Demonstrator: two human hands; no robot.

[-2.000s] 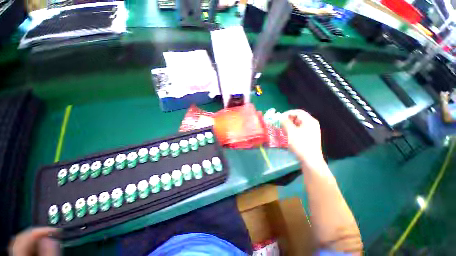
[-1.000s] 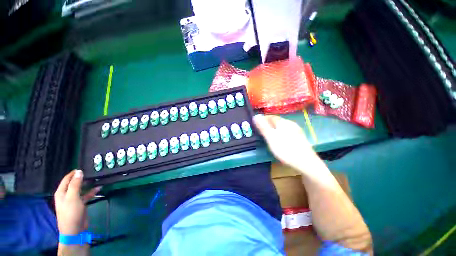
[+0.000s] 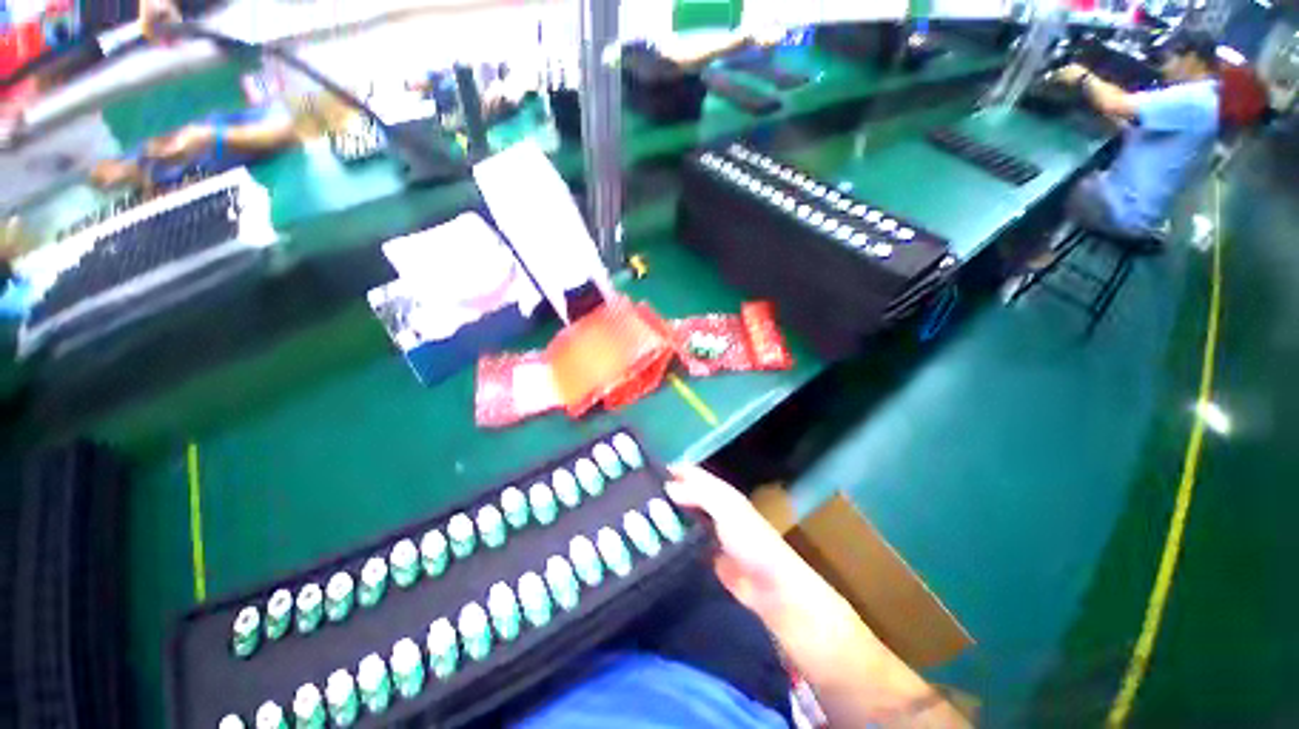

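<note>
A long black foam tray (image 3: 428, 605) lies tilted towards me in the lower left, its bottom left corner cut off by the picture's edge. Two rows of slots hold green circuit boards (image 3: 475, 637) with round whitish tops. My right hand (image 3: 720, 520) grips the tray's right end, thumb near the top edge, fingers hidden beneath or behind it. My left hand is not in view. Red bubble wrap (image 3: 606, 356) lies on the green bench beyond the tray, with small pale green pieces on its right part.
A tall black stack of filled trays (image 3: 798, 257) stands beyond on the right. A blue-and-white device (image 3: 449, 292) is behind the bubble wrap. Dark stacked trays (image 3: 64, 584) are at left. An open cardboard box (image 3: 883, 577) is below the bench edge. A person (image 3: 1154, 157) sits far right.
The tray has moved nearer my body and now sits at a steeper angle. My left hand has left the picture. My right hand stays on the tray's right end. The view has swung right and up.
</note>
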